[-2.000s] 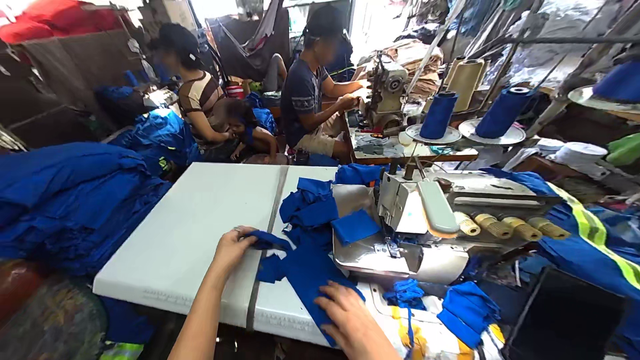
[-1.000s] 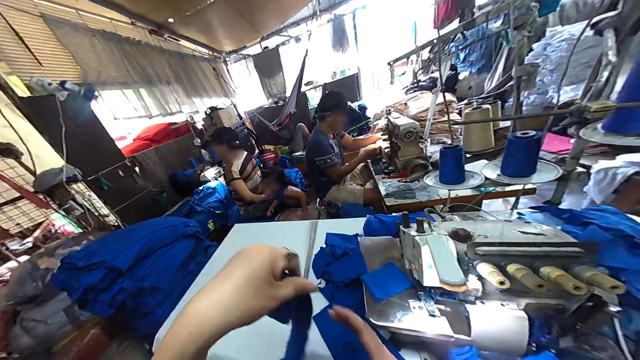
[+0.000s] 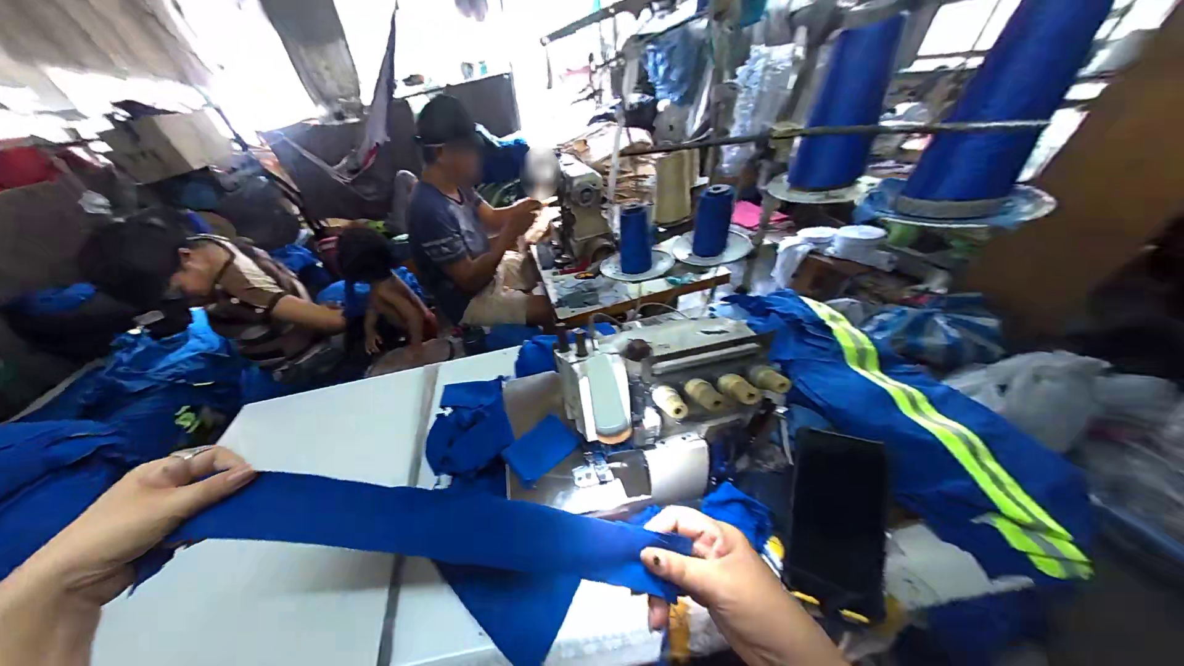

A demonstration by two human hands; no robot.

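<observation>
A long blue fabric strip [image 3: 416, 523] stretches between my hands above the white sewing table [image 3: 314, 444]. My left hand [image 3: 139, 518] pinches its left end, and a ring shows on a finger. The right end is between the thumb and fingers of my right hand [image 3: 712, 573]. Below the strip, another blue fabric piece [image 3: 518, 606] lies on the table. More blue cut pieces [image 3: 470, 425] and a small blue square [image 3: 542, 450] lie beside an overlock sewing machine [image 3: 638, 388] with several cream thread tension knobs.
A dark flat panel [image 3: 835, 523] stands right of the machine, near a blue garment with reflective tape [image 3: 906, 407]. Large blue thread cones [image 3: 846, 102] rise at the upper right. Blue cloth [image 3: 55, 472] is heaped at left. Several people sit beyond the table, one at another sewing machine [image 3: 583, 199].
Two seconds ago both hands were down at the cloth on the table; now they are raised and apart with the strip held out between them. The view has shifted.
</observation>
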